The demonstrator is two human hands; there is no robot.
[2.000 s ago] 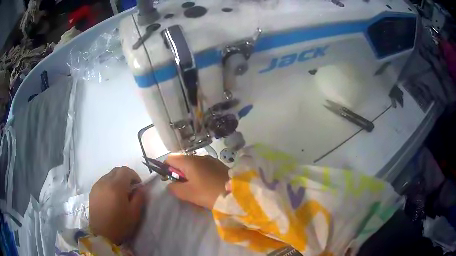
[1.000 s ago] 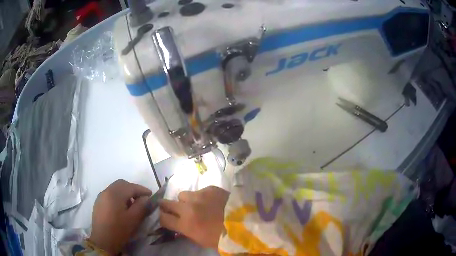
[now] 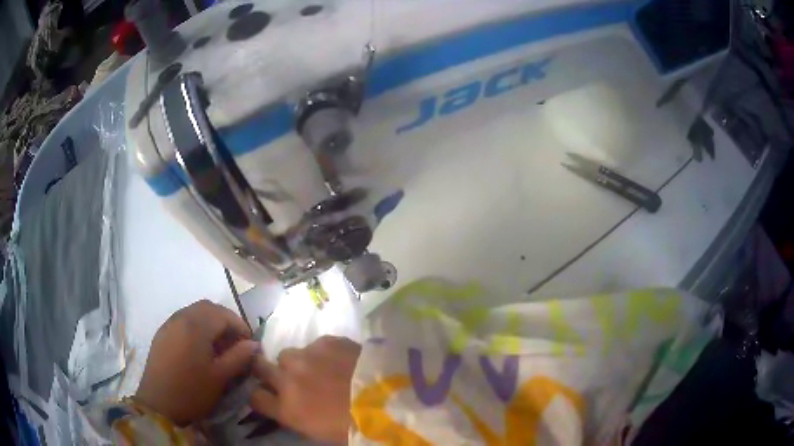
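Observation:
My left hand (image 3: 193, 359) is left of the needle, thumb and index finger pinching the edge of the white fabric (image 3: 300, 320). My right hand (image 3: 312, 390) is just below the presser foot (image 3: 319, 293), its fingertips on the fabric close to my left fingertips. Dark pointed tips of thread snips (image 3: 255, 425) show beneath my right hand; their handles are hidden in it. The fabric under the needle is overexposed, and its part between the hands is mostly hidden.
The sewing machine head (image 3: 487, 96) spans the view's top. All-black snips (image 3: 614, 181) lie on the machine bed at right, beside a thin dark line. Grey-white cut pieces (image 3: 61, 261) are at far left, with crinkled clear plastic (image 3: 109, 122) behind.
The snips have turned from beside the needle to below my right hand. Both hands have come together on the fabric. The view has shifted, so the machine head sits further left.

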